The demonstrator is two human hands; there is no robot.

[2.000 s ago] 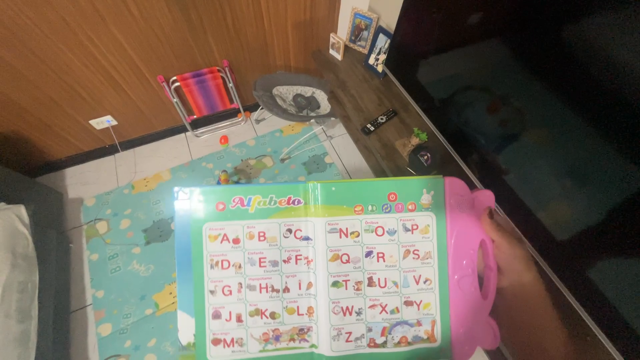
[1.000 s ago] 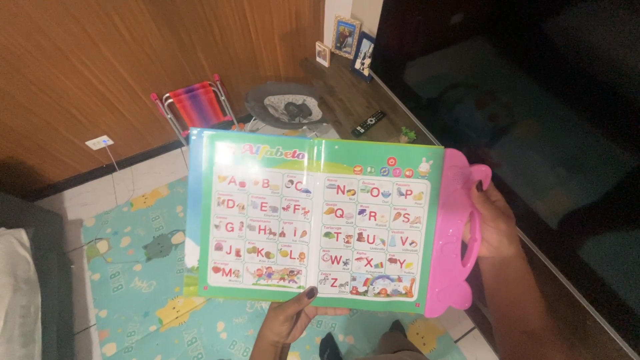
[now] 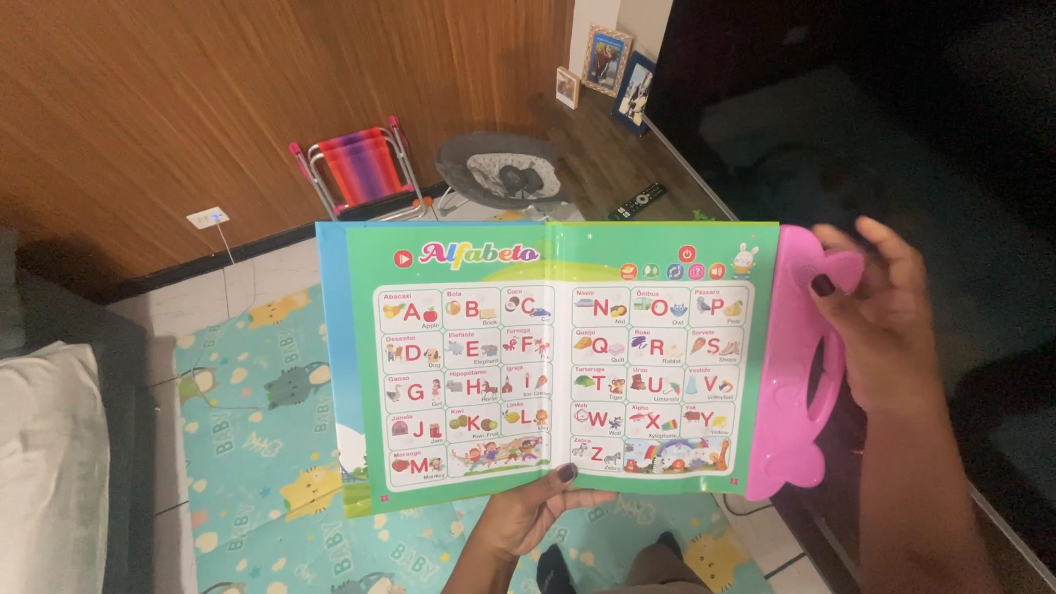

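A children's alphabet sound book (image 3: 561,371) lies open in front of me, showing letters with small pictures. Its pink plastic handle (image 3: 804,363) is at the right side. My left hand (image 3: 532,511) holds the bottom edge near the spine, thumb on the page and fingers behind. At the handle's upper part is my right hand (image 3: 883,313), its thumb resting on the pink plastic and its other fingers raised and spread. Some of those fingers are partly behind the handle.
A teal play mat (image 3: 264,429) covers the tiled floor. Beyond the book are a folded striped chair (image 3: 360,169), a grey baby bouncer (image 3: 499,169) and a wooden bench with a remote control (image 3: 638,201) and picture frames (image 3: 606,62). A large dark screen (image 3: 891,165) stands at right.
Two seconds ago my left hand was out of sight; it came to the book's bottom edge by one second ago and is still there. The fingers of my right hand have loosened from the handle.
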